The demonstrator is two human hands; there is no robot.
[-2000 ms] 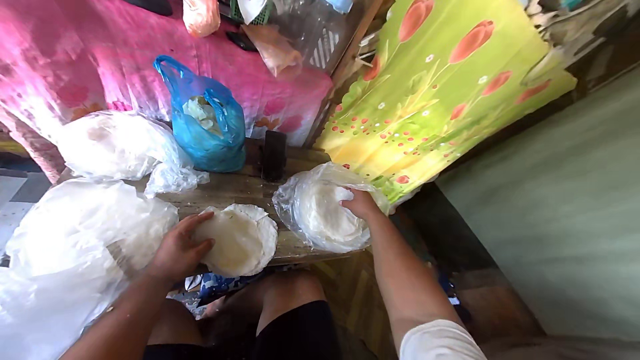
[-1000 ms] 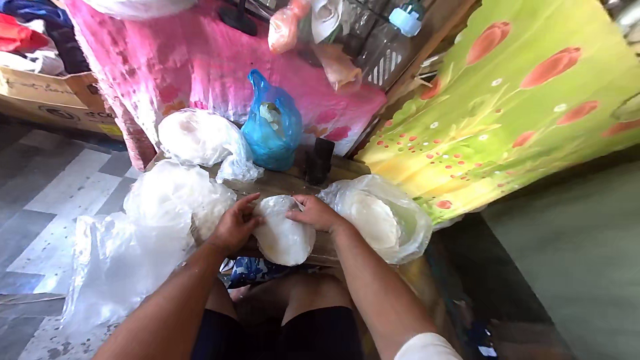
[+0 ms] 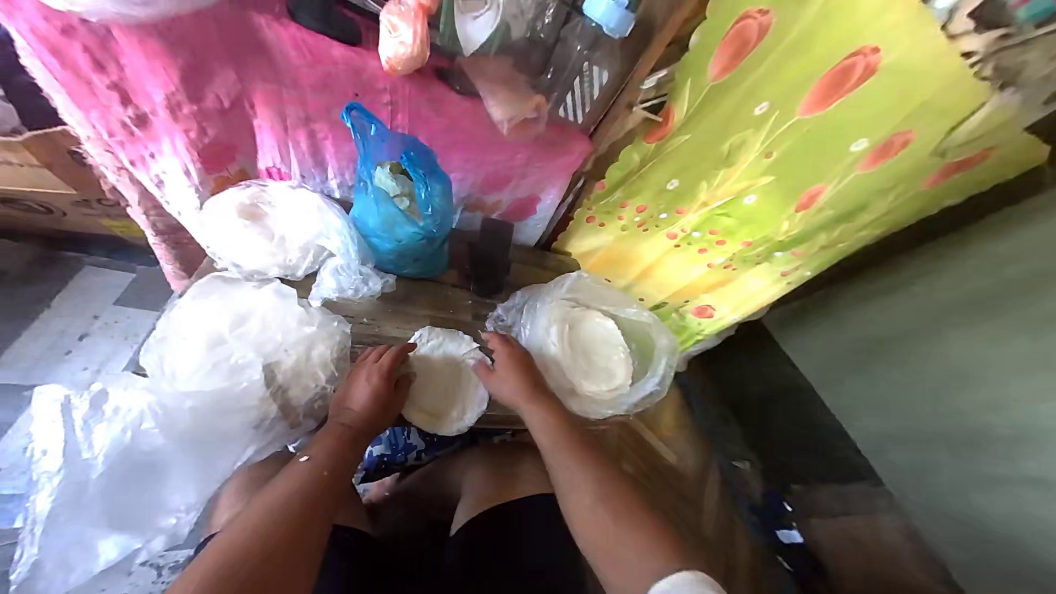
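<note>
A round, thin white dough wrapper (image 3: 446, 386) lies at the front edge of the wooden bench (image 3: 412, 307), between my hands. My left hand (image 3: 371, 388) touches its left edge, fingers over the rim. At its upper right edge, the thumb and fingers of my right hand (image 3: 510, 367) pinch the rim. Right of that hand, an open clear plastic bag (image 3: 652, 351) holds a stack of similar round wrappers (image 3: 590, 351). To the left, more white sheets (image 3: 239, 334) lie in and under clear plastic (image 3: 124, 470). Whether the piece between my hands is one layer or several, I cannot tell.
Behind, a knotted clear bag of white rounds (image 3: 268, 227), a blue plastic bag (image 3: 404, 219) and a dark object (image 3: 491, 256) stand on the bench. A pink cloth (image 3: 305, 91) hangs behind them, a yellow-green flowered cloth (image 3: 742, 181) at right. A cardboard box (image 3: 41, 181) is far left.
Two seconds ago my right hand was in the right-hand bag; it has moved left to the wrapper between my hands. My left hand stays at the wrapper's left side. The view has shifted.
</note>
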